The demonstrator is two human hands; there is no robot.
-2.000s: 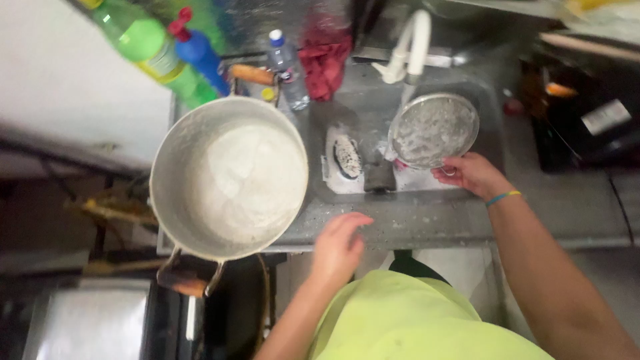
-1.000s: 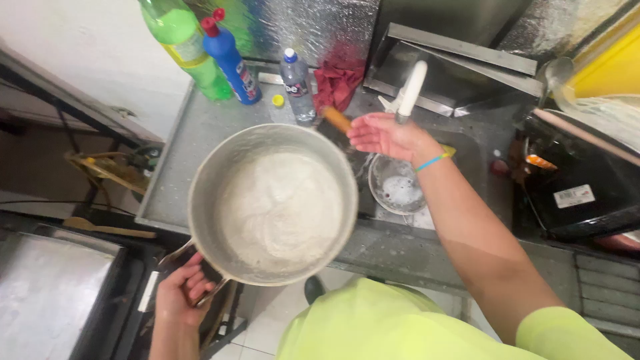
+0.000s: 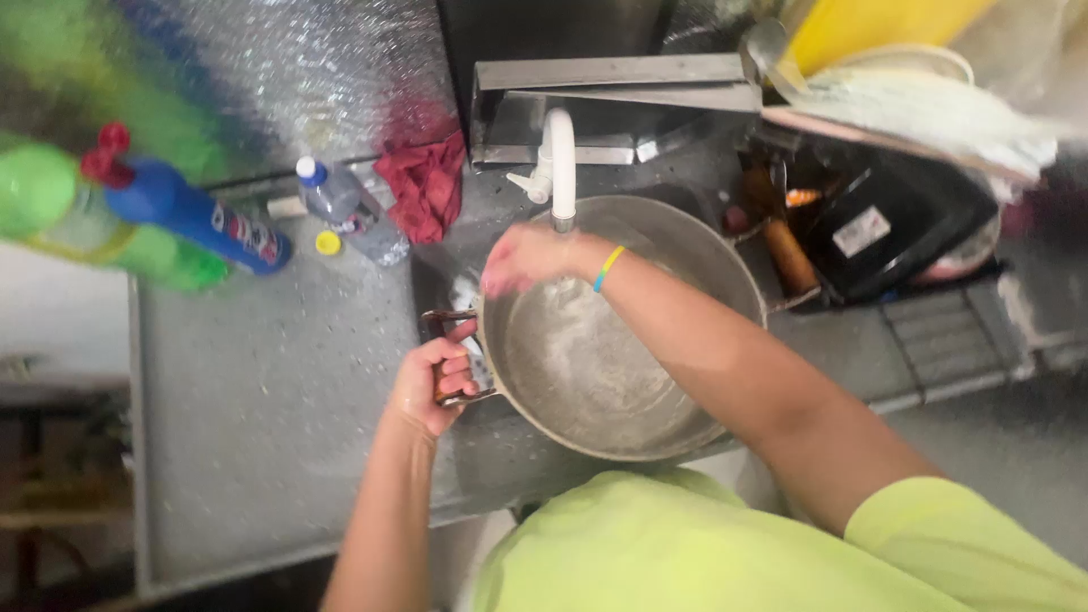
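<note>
A large round metal pot point(image 3: 595, 365) lies over the sink below the white faucet point(image 3: 562, 161), with cloudy liquid inside. My left hand point(image 3: 433, 382) is closed around the pot's left side handle point(image 3: 455, 314). Over the pot's upper left rim, just under the faucet spout, is my right hand point(image 3: 535, 259), blurred and holding nothing that I can see; a yellow and blue band circles its wrist. The pot's right handle, with a wooden grip point(image 3: 790, 257), points toward the dish rack. Most of the sink is hidden beneath the pot.
A green bottle point(image 3: 110, 221), a blue bottle with a red cap point(image 3: 200, 217), a clear plastic bottle point(image 3: 353, 208), a yellow cap point(image 3: 328, 243) and a red cloth point(image 3: 425, 187) are at the back left. Metal trays point(image 3: 612, 72) lean behind the faucet; a black container point(image 3: 901, 221) is at right.
The pot has moved right from the counter to over the sink, my left hand on its handle. My right hand, which held a round strainer two seconds ago, is now over the pot's rim.
</note>
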